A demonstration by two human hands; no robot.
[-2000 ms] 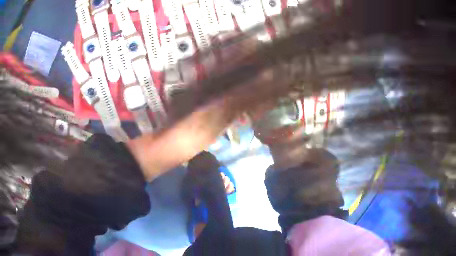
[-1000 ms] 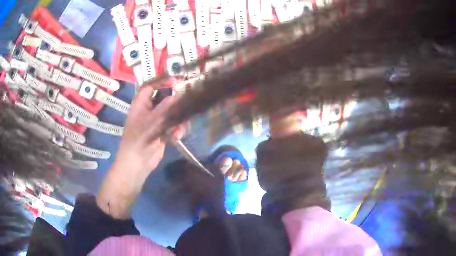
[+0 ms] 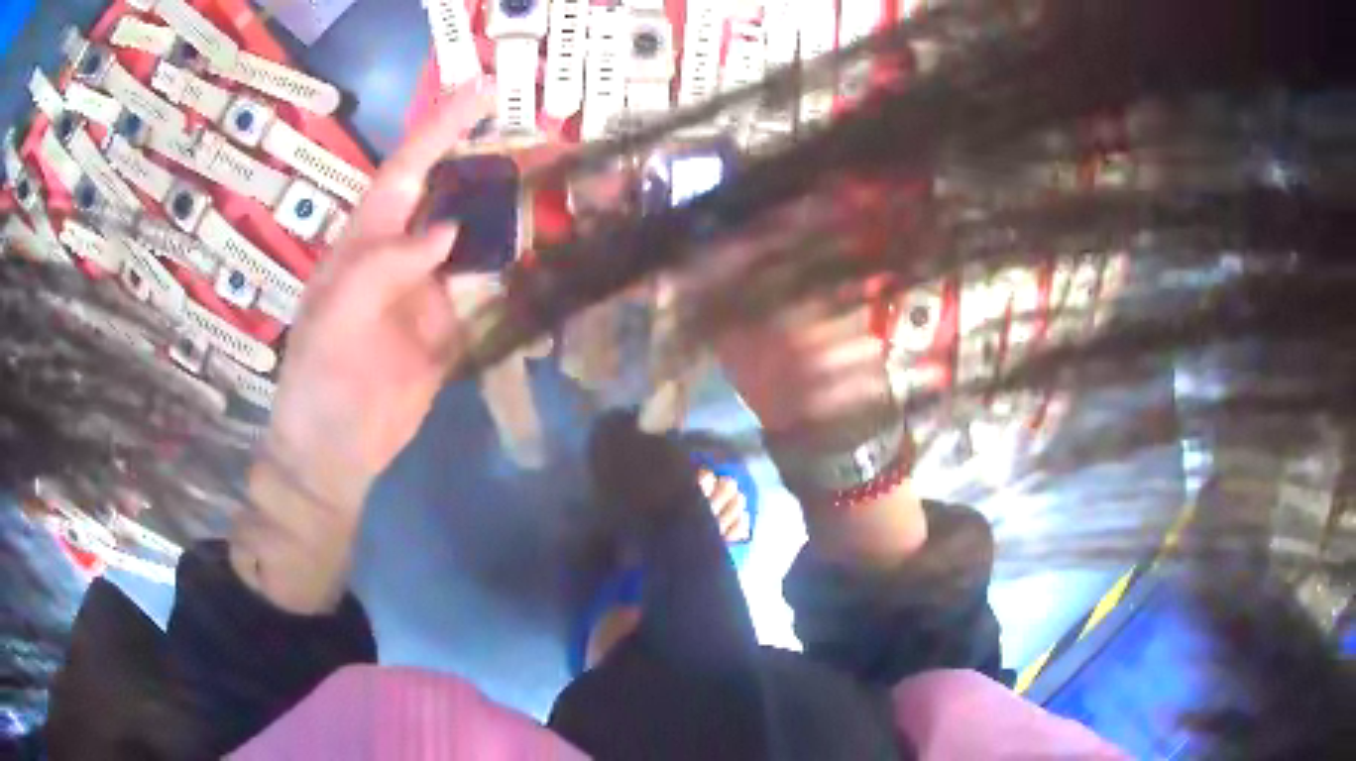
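Note:
My left hand [image 3: 357,342] holds a smartwatch [image 3: 479,213] by its edges, thumb on the near side of the dark rounded-square face. Its pale strap hangs below the hand. My right hand [image 3: 796,357] is partly hidden by blurred hair strands. Next to its fingers a second smartwatch shows a lit white screen [image 3: 693,177], with a pale strap hanging below it. It appears to be in the right hand, though the fingers' hold on it is blurred.
Smartwatches lie in rows on a red tray [image 3: 345,144] at the left. More lie on red at the top and right. A white paper sheet [image 3: 305,15] is at the top edge. Blue footwear [image 3: 739,506] shows below. Yellow-black tape [image 3: 1098,613] and a blue edge [image 3: 1145,669] are lower right.
The left hand has moved up and now holds a watch with its dark face showing. A lit screen now shows near the right hand. The trays appear shifted in the view.

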